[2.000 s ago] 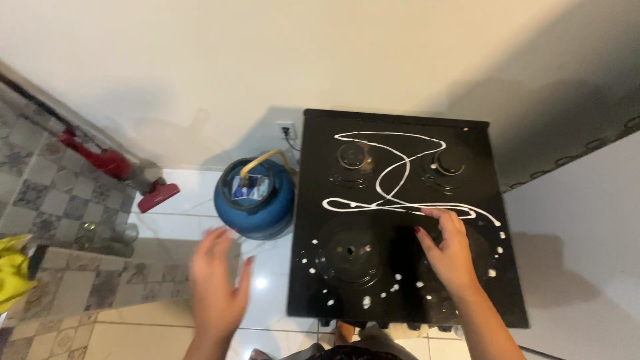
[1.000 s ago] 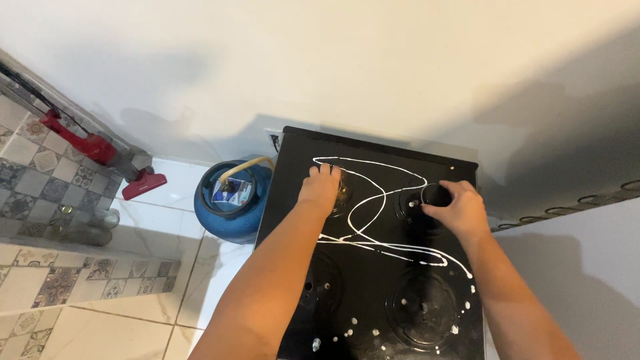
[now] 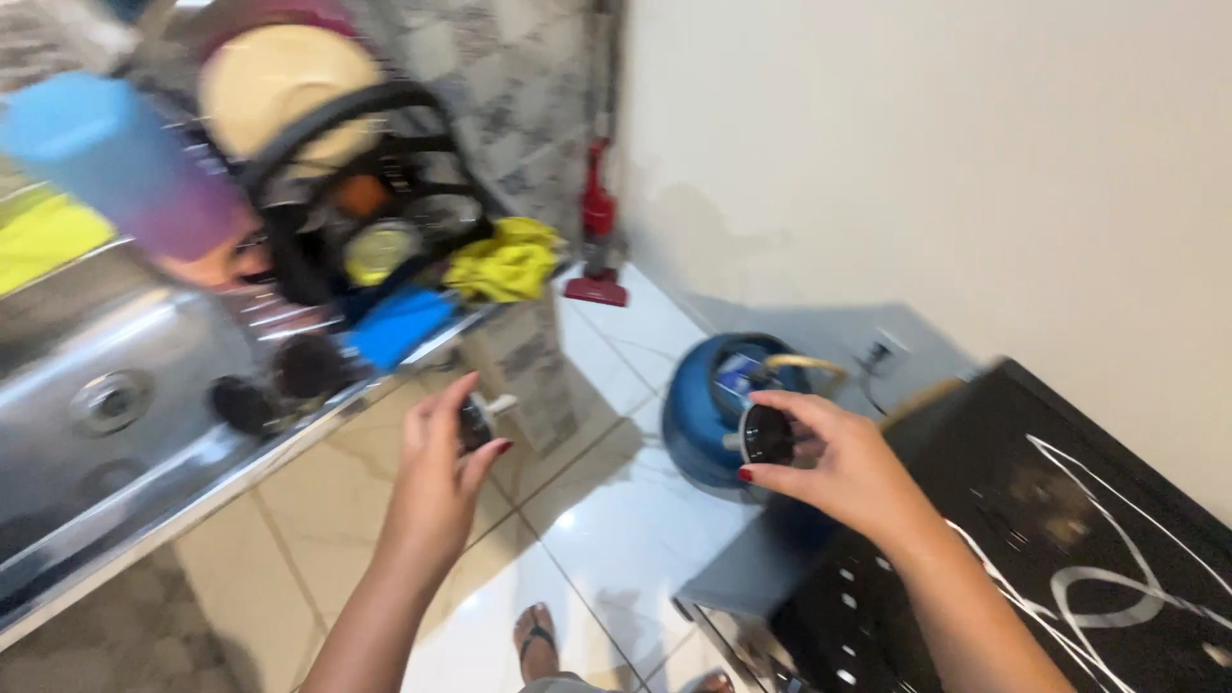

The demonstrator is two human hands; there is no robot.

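Note:
My left hand [image 3: 438, 462] pinches a small round black burner cap [image 3: 474, 423] with a pale stem, over the floor beside the sink counter. In my right hand [image 3: 828, 452] is a similar black burner cap [image 3: 767, 435], held by its rim in front of the blue gas cylinder [image 3: 707, 409]. At the right, the black stovetop [image 3: 866, 626] bears looping white lines and white drops. Two dark round pieces [image 3: 308, 366] rest at the right side of the steel sink [image 3: 173, 327].
A dish rack [image 3: 423, 144] with a blue cup [image 3: 72, 115] and a cream plate [image 3: 289, 91] stands behind the sink. A yellow cloth [image 3: 505, 260] lies at the counter's end. A red vacuum cleaner [image 3: 598, 207] leans in the corner. A hose and plug are near the wall.
Both hands have left the stovetop, each with a burner cap taken from the rear burners, and are now left of the stove. The view has swung left to the sink.

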